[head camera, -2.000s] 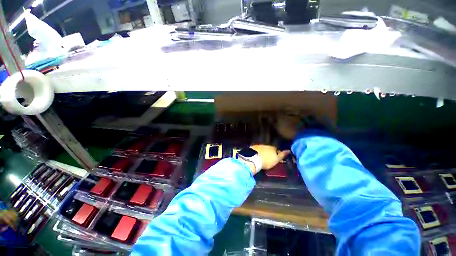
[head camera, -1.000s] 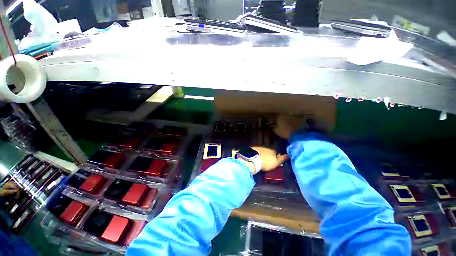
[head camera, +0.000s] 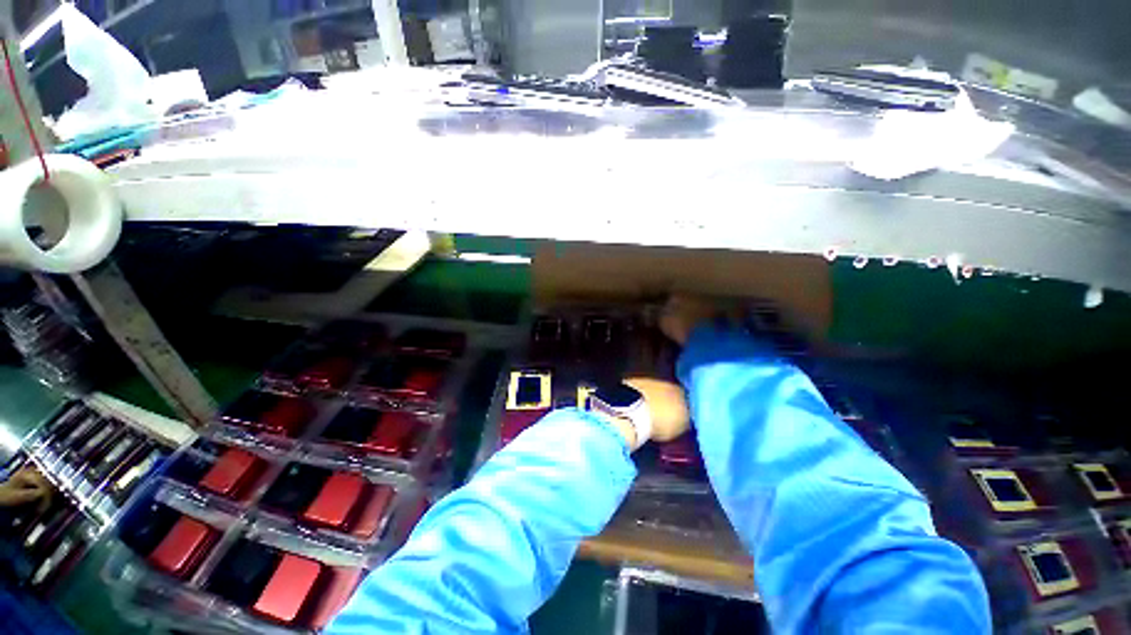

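Note:
The back blister tray [head camera: 496,465] holds red devices; one at its left [head camera: 530,391] shows a pale-framed screen. Darker devices [head camera: 598,330] lie in its far rows. My left hand [head camera: 666,407], with a smartwatch on the wrist, is over the tray's middle; its fingertips are hidden and I cannot tell if it holds anything. My right hand [head camera: 677,320] reaches to the far part of the tray, small, dark and blurred; its grip cannot be made out. The lens tray [head camera: 616,608] with black panels is cut off by the bottom edge.
Stacked blister trays with red and black devices [head camera: 292,586] stand at left. Trays with pale-framed devices [head camera: 1048,567] stand at right. A white shelf [head camera: 484,186] crosses above my hands. A white roll [head camera: 93,213] hangs at left. Another person's hand [head camera: 25,489] shows at the left edge.
My right hand and sleeve have moved left. My left hand stays over the tray's middle, its fingers now more hidden. The other person's hand at the left edge has shifted.

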